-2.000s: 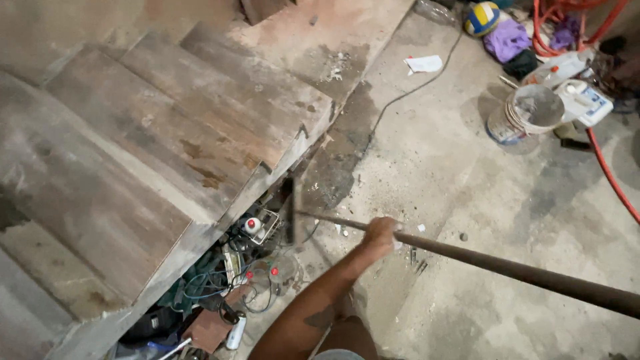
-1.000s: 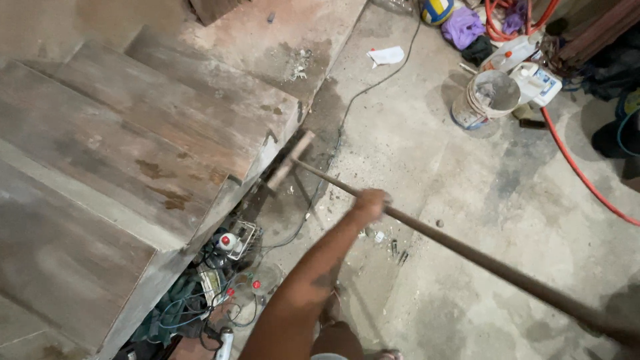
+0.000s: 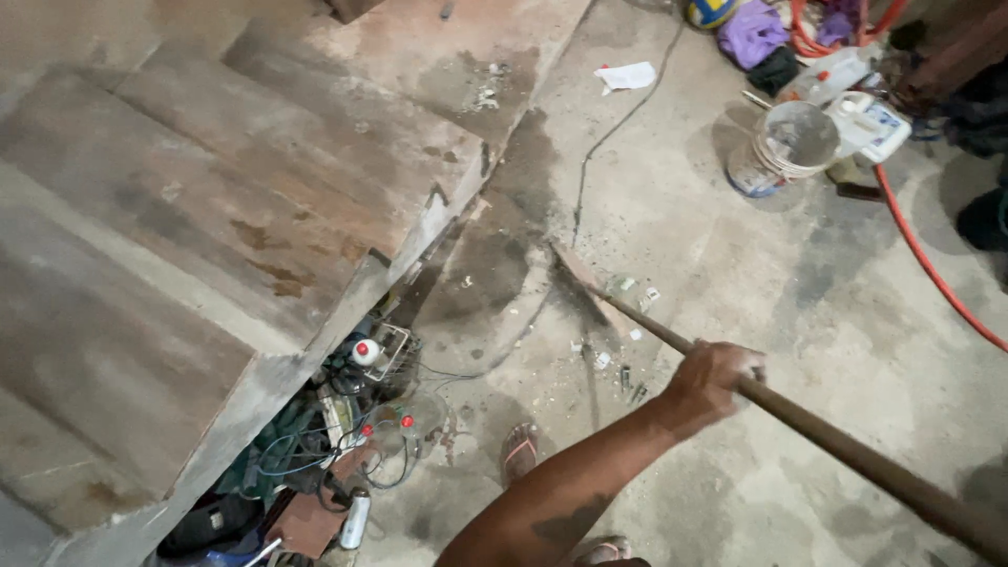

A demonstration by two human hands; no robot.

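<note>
My left hand [image 3: 713, 378] is closed around the long wooden handle [image 3: 835, 449] of a push broom. The handle runs out of view at the lower right. The broom's head [image 3: 584, 285] rests on the concrete floor, beyond my hand and to its left, with its bristle side mostly hidden. Small white scraps [image 3: 602, 361] and bits of debris lie close to the head. A thin dark cable [image 3: 583, 177] runs along the floor up to the head and appears again on its other side. My right hand is not in view.
Concrete steps [image 3: 197, 197] fill the left, with cables, bottles and a wire basket [image 3: 390, 354] beside them. A dirty bucket [image 3: 795, 146], a white jug [image 3: 870, 126], a red hose [image 3: 921, 260] and a ball [image 3: 710, 11] are at the upper right. My sandaled foot [image 3: 520, 453] stands below.
The broom head has moved away from the side of the steps, rightward onto the open floor by the white scraps. My left hand has stayed on the handle.
</note>
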